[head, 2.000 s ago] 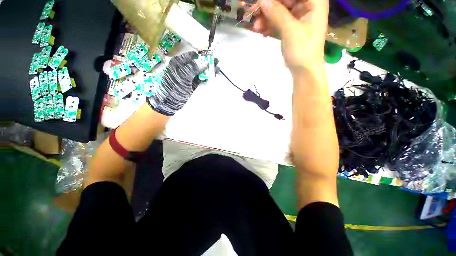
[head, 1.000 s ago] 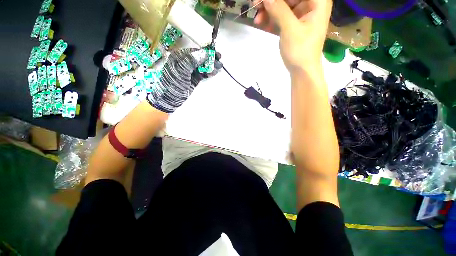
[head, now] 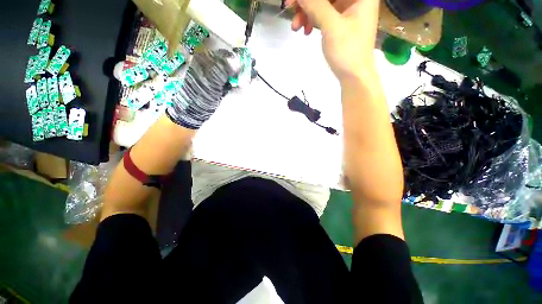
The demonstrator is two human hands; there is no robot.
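My left hand (head: 208, 83), in a grey-and-white striped glove, grips a small green circuit board (head: 242, 65) at the top of the white work surface. A black cable (head: 303, 109), tied in a small bundle, runs from the board to the right, its plug lying on the surface. The thin dark soldering iron (head: 250, 24) points down just above the board; whether its tip touches is unclear. My bare right hand (head: 333, 24) is at the top edge, partly cut off, with fingers bent around a very thin wire (head: 284, 10), possibly solder.
Loose boards (head: 156, 70) lie left of the glove, below a yellowish duct (head: 169, 21). Rows of boards (head: 50, 92) lie on the black surface. A black cable pile (head: 457, 136) lies on clear plastic at the right. A wooden stand (head: 416, 27) is at the top right.
The view has shifted slightly. My gloved hand has tilted the board, which shows less face-on. My right hand stays near the iron with the thin wire.
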